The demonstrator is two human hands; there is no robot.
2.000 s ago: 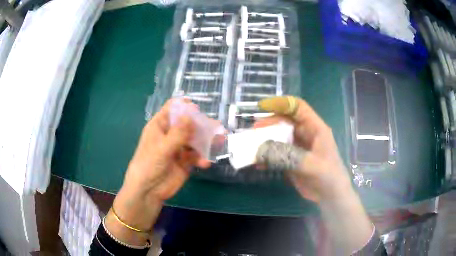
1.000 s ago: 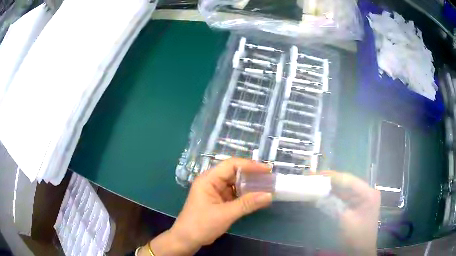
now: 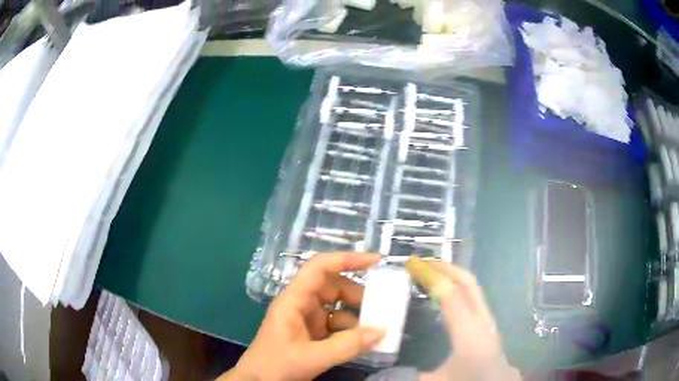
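My left hand point(image 3: 316, 324) holds a white rounded housing point(image 3: 385, 309) upright between thumb and fingers, below the clear blister tray. My right hand point(image 3: 465, 320) is blurred and partly cut off by the bottom edge. Its yellow-sleeved fingertip is by the housing's top end; whether it grips anything is unclear. The clear blister tray point(image 3: 387, 175) holds two columns of slim white-and-metal rods lying crosswise.
White sheets point(image 3: 97, 141) are stacked at the left. A clear bag point(image 3: 476, 33) with cream pieces lies behind the tray. A blue bin point(image 3: 551, 141) of white pieces point(image 3: 581, 78) and a smartphone point(image 3: 564, 238) are at the right. A pocketed white tray point(image 3: 119, 342) is at lower left.
The housing was lying crosswise between both hands and now stands upright in my left hand. Its clear end no longer shows. My right hand has drawn in to the left, its yellow-sleeved finger now visible.
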